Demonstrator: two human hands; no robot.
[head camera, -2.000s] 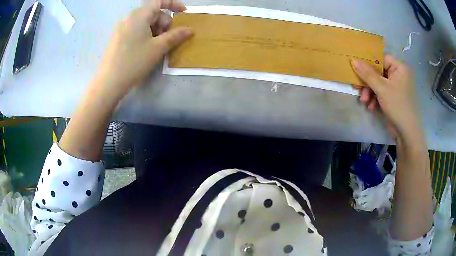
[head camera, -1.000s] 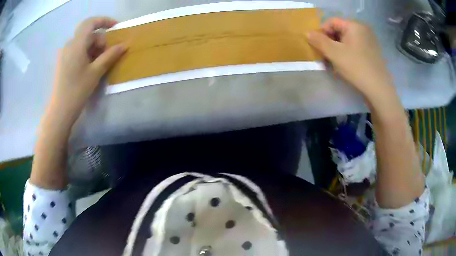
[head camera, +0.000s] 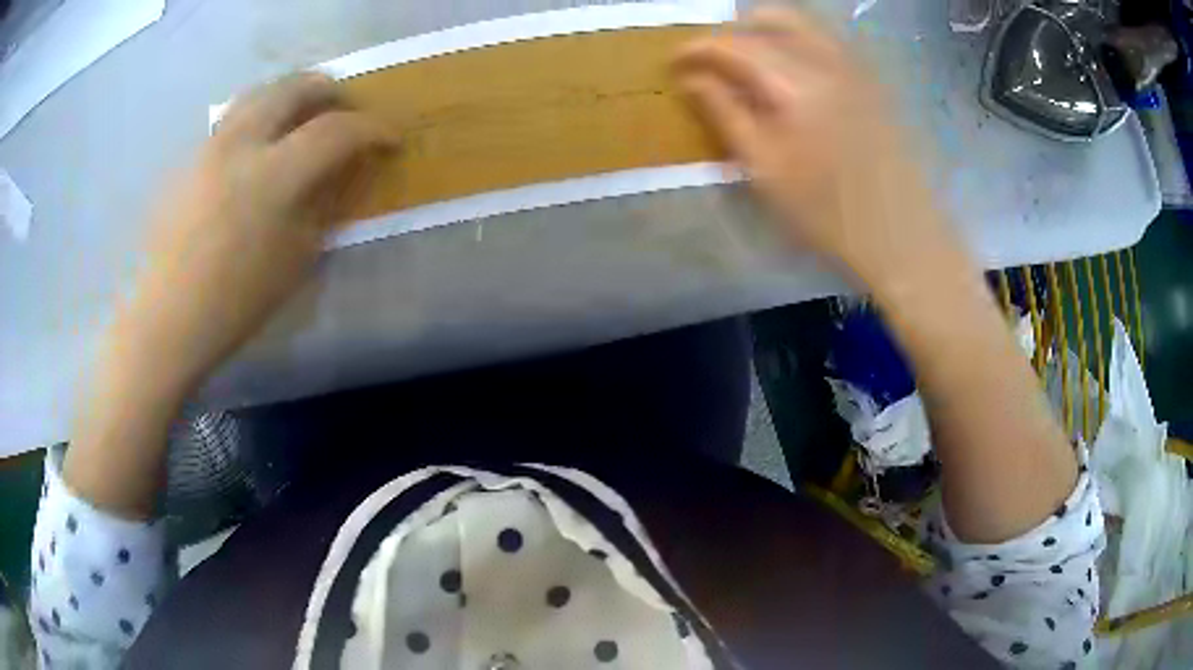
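The mustard-brown pressing template (head camera: 536, 111) lies on a white fabric piece (head camera: 523, 199) at the table's near side. White borders show along both long sides. My left hand (head camera: 268, 210) is over the left end, blurred, fingers bent on or just above the template. My right hand (head camera: 811, 144) is over the right end, also blurred, fingers bent at the card; it hides that end. Whether either hand grips the card cannot be told.
The steam iron (head camera: 1053, 72) stands at the upper right of the pale table (head camera: 523, 295). White fabric (head camera: 72, 46) lies at the upper left. A yellow wire basket (head camera: 1073, 347) with white and blue scraps is below at right.
The view has shifted right, so the iron shows more fully. My right hand has moved inward from the template's right edge, and my left hand lies further over the left end.
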